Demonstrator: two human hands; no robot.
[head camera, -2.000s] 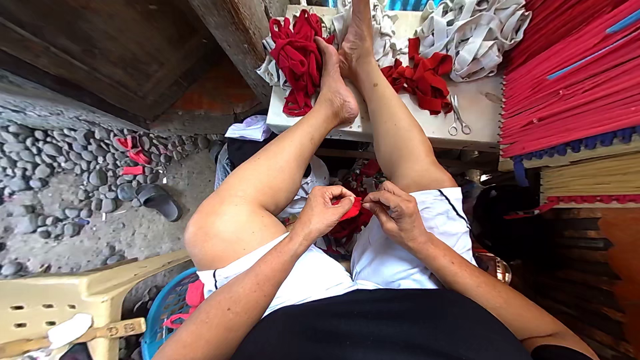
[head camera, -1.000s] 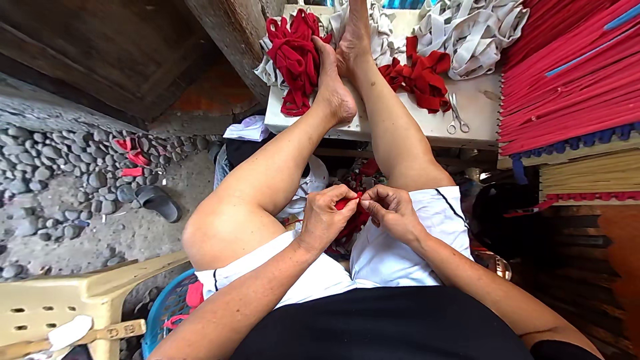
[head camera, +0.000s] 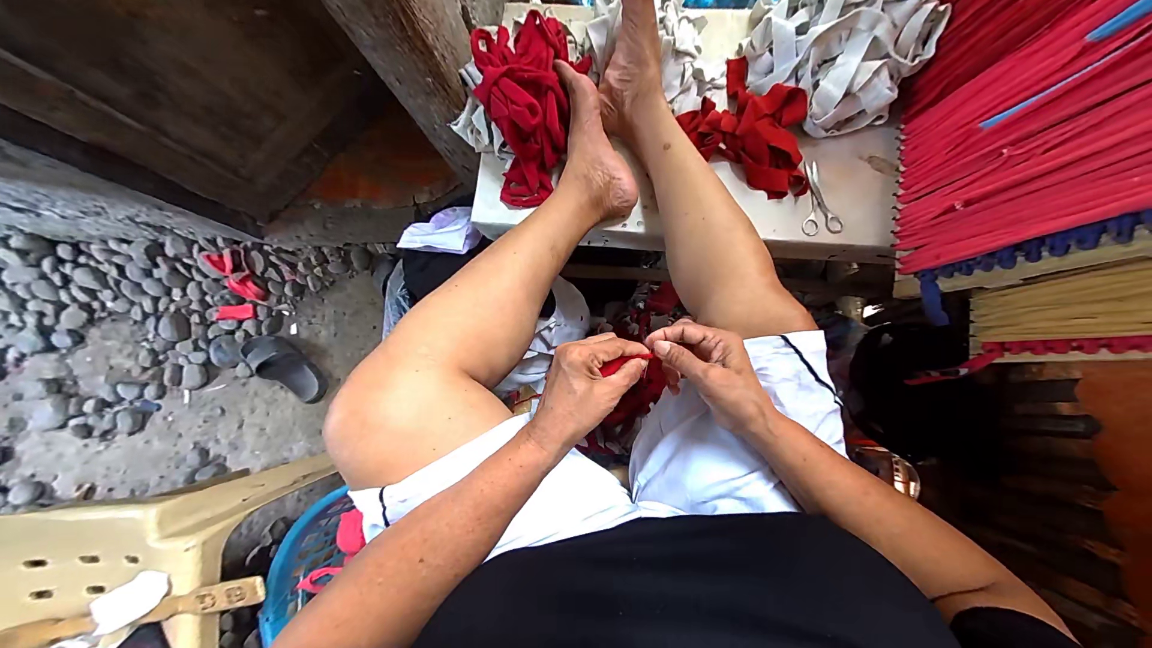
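Between the thumb and fingers of my left hand (head camera: 589, 382) is a small piece of red fabric (head camera: 624, 363). My right hand (head camera: 711, 364) meets it at the fabric's right end, thumb and forefinger pinched at its tip. Both hands are above my lap, over the gap between my thighs. Beneath them, more red cloth (head camera: 641, 400) hangs or lies in that gap, partly hidden. A pair of metal scissors (head camera: 819, 202) lies on the white tabletop (head camera: 747, 202), beside a heap of red fabric strips (head camera: 760, 135).
My bare feet rest on the table near a red fabric bundle (head camera: 526, 108) and white fabric strips (head camera: 846, 58). Stretched red strips (head camera: 1017, 153) fill a frame at right. A plastic chair (head camera: 108, 549) and blue basket (head camera: 292, 558) are at lower left; a grey slipper (head camera: 283, 367) lies beyond.
My hands stay over my lap with the red piece between them. The fingers of my right hand have shifted slightly around its end.
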